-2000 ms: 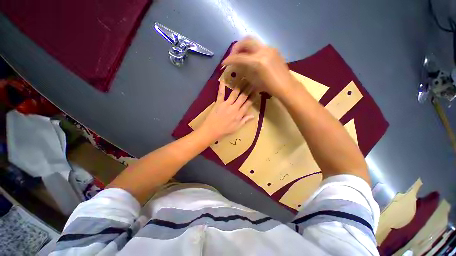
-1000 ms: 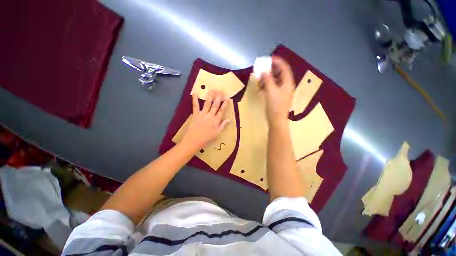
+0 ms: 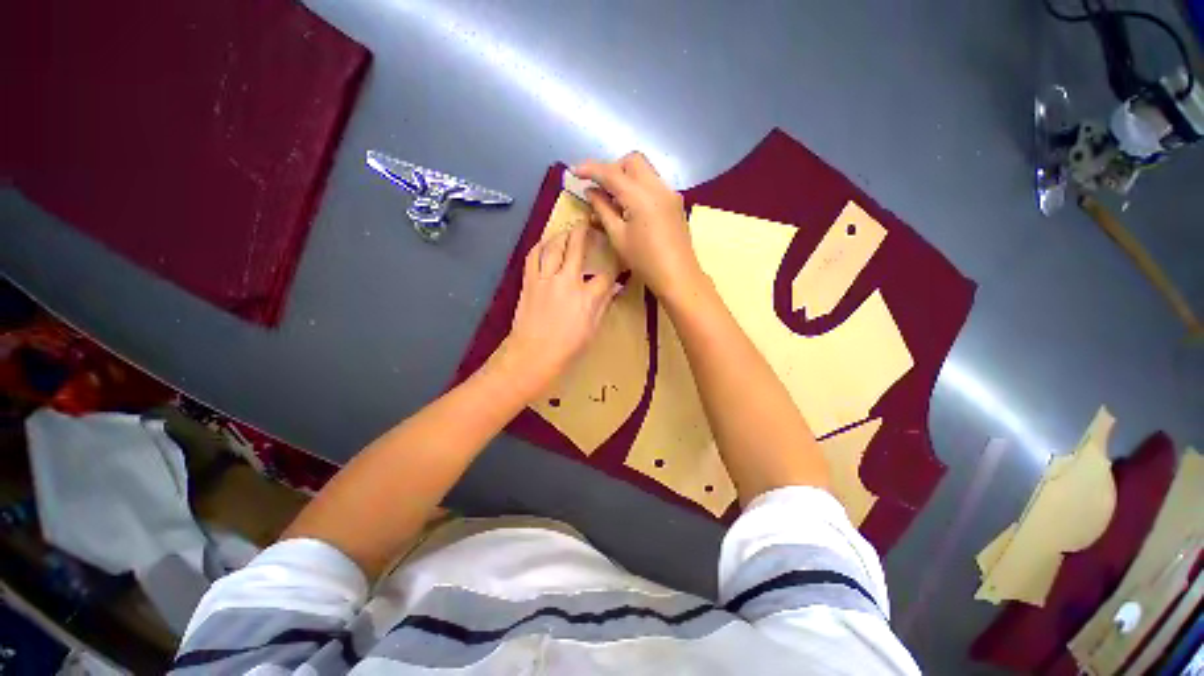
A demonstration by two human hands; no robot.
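My left hand [image 3: 561,304] lies flat, fingers spread, on tan card near the upper left corner of the maroon fabric [image 3: 753,165]. My right hand [image 3: 643,225] is beside its fingertips and pinches a small white piece of chalk [image 3: 578,186] at the card's top edge. The small curved pattern piece is mostly hidden under my hands. The side panel pattern [image 3: 594,394] lies below my left hand. The centre body pattern [image 3: 739,284] is partly under my right forearm. A narrow tab pattern [image 3: 840,260] lies in its neck opening.
A silver metal clamp [image 3: 433,193] lies left of the work. Another maroon fabric piece [image 3: 172,145] is at the upper left. A metal machine [image 3: 1103,145] with a cord and wooden stick [image 3: 1142,264] is at right. Loose pattern cards [image 3: 1056,508] lie at the lower right of the grey table [image 3: 845,66].
My right hand has moved left with the chalk, from above the body pattern to the fabric's upper left corner. My left hand stays on the card. The view has shifted slightly.
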